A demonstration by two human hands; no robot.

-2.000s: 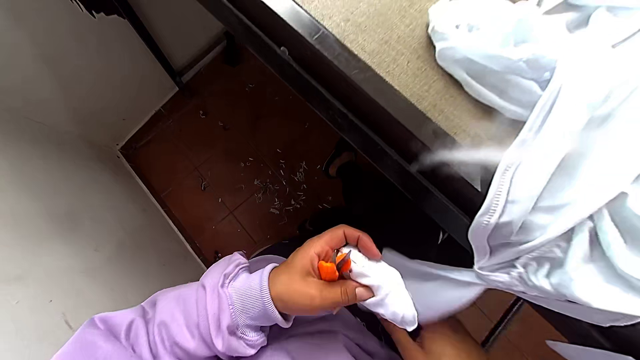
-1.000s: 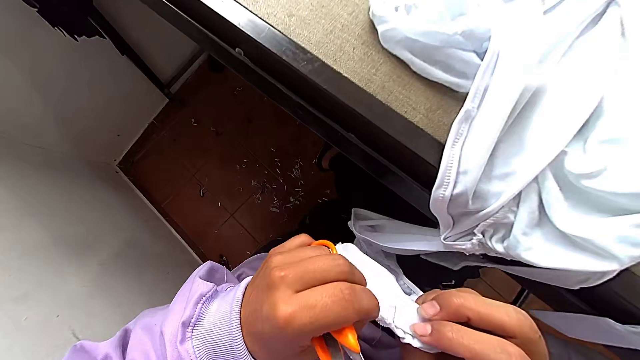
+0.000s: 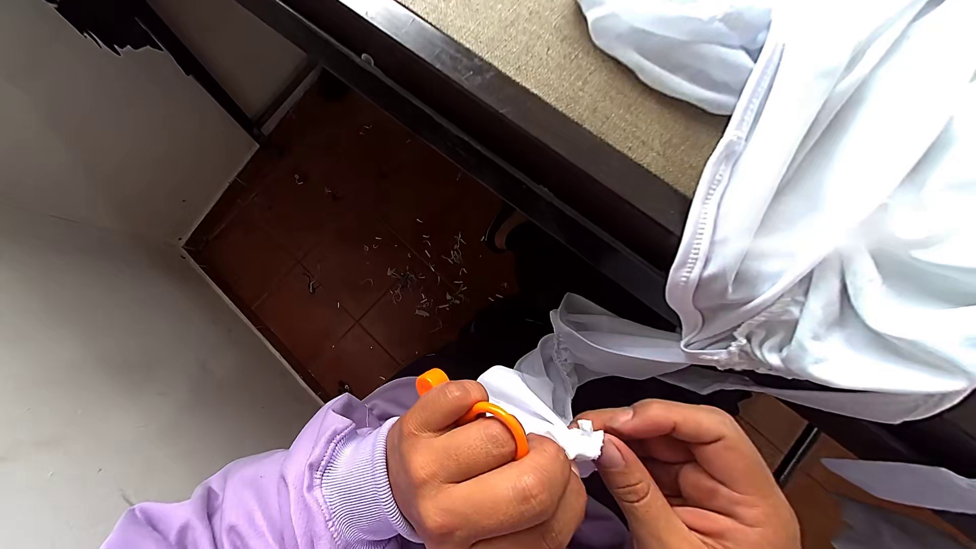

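Note:
My left hand (image 3: pixel 488 473), in a lilac ribbed cuff, is closed around orange-handled scissors (image 3: pixel 499 418) and a bunched part of white fabric (image 3: pixel 518 393). The scissors' blades are hidden. My right hand (image 3: pixel 701 473) pinches the frayed end of that same bunch between thumb and index finger, close beside the left hand. A large white garment (image 3: pixel 862 229) with a stitched, gathered seam lies over the table at right. A sheer white strip of it hangs off the edge down toward my hands.
The table has a dark frame (image 3: pixel 534 130) and a beige textured top (image 3: pixel 564 53). Below, thread scraps (image 3: pixel 427 282) lie scattered over the reddish-brown tiled floor (image 3: pixel 320 229). A pale wall (image 3: pixel 137 366) stands at left. Another piece of white cloth (image 3: pixel 907 484) hangs at lower right.
My right hand, mostly hidden under the cloth two seconds ago, has come up and now pinches the fabric's end. The left hand has turned knuckles-up around the scissors and cloth.

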